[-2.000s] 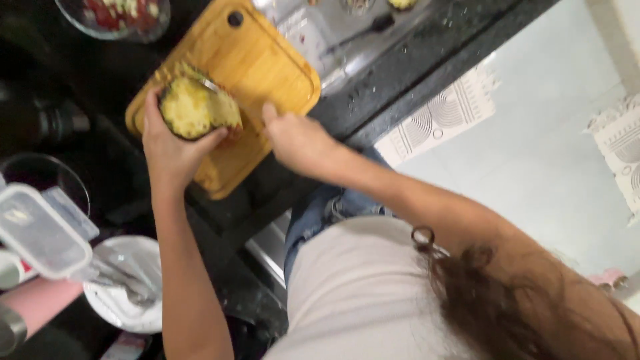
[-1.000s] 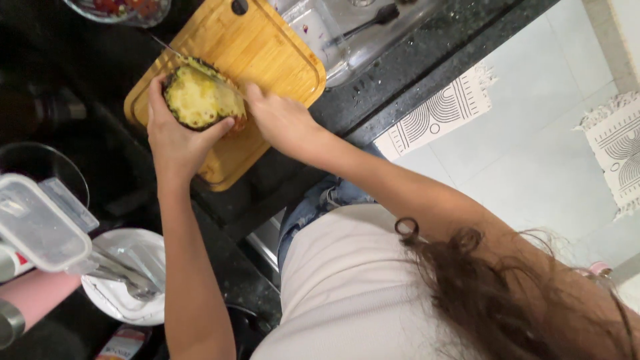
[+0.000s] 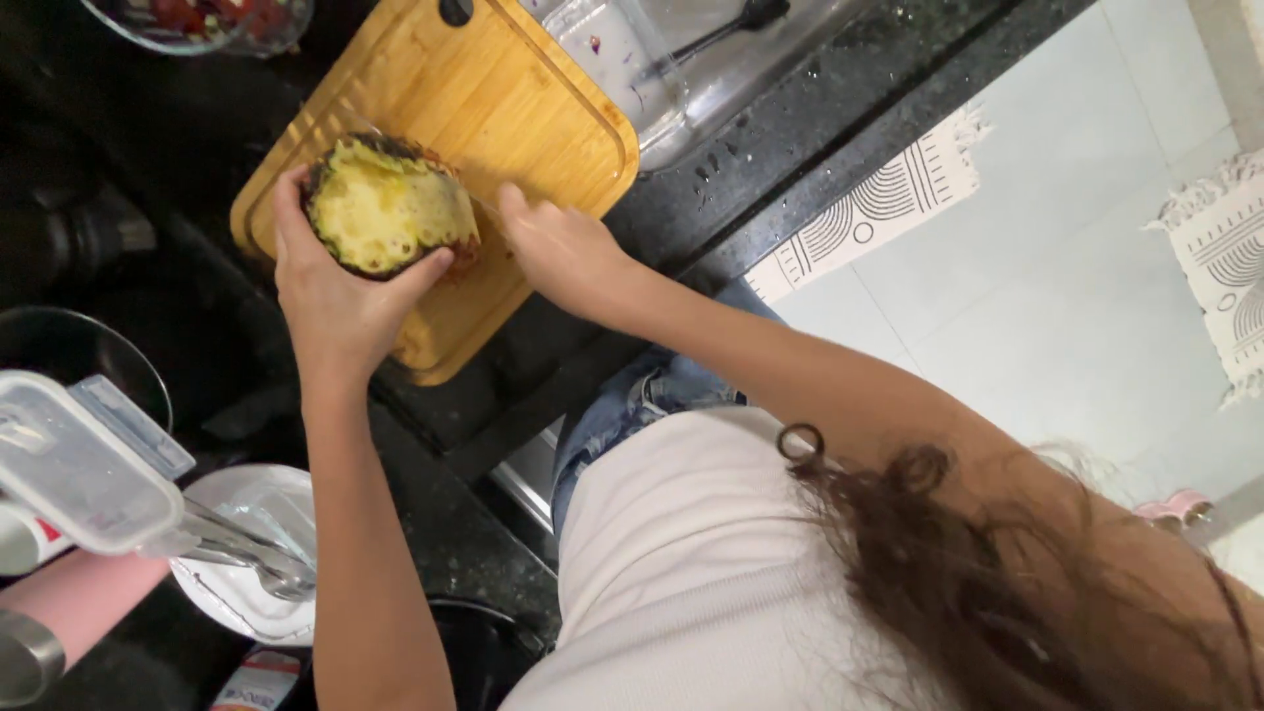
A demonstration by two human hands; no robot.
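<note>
My left hand (image 3: 341, 286) is wrapped around a cut pineapple (image 3: 390, 212), whose yellow flesh faces up and whose dark rind shows at the rim. The fruit rests on a wooden cutting board (image 3: 533, 109) with a groove and a hole. My right hand (image 3: 563, 252) is closed at the near side of the board, beside the pineapple. A thin knife blade seems to run from it along the fruit; its handle is hidden in the fist and the blade is blurred.
A glass bowl of red cut food (image 3: 212, 25) stands at upper left. A clear container (image 3: 602, 59) and a black utensil (image 3: 716, 35) lie in the steel sink. Metal tongs (image 3: 267, 563) lie on a white plate (image 3: 237, 617), near a plastic lid (image 3: 84, 464) and a pink bottle (image 3: 84, 597).
The blade showed clearly beyond the pineapple's far side one second ago; now it is blurred and mostly hidden there. My left hand has stayed around the fruit.
</note>
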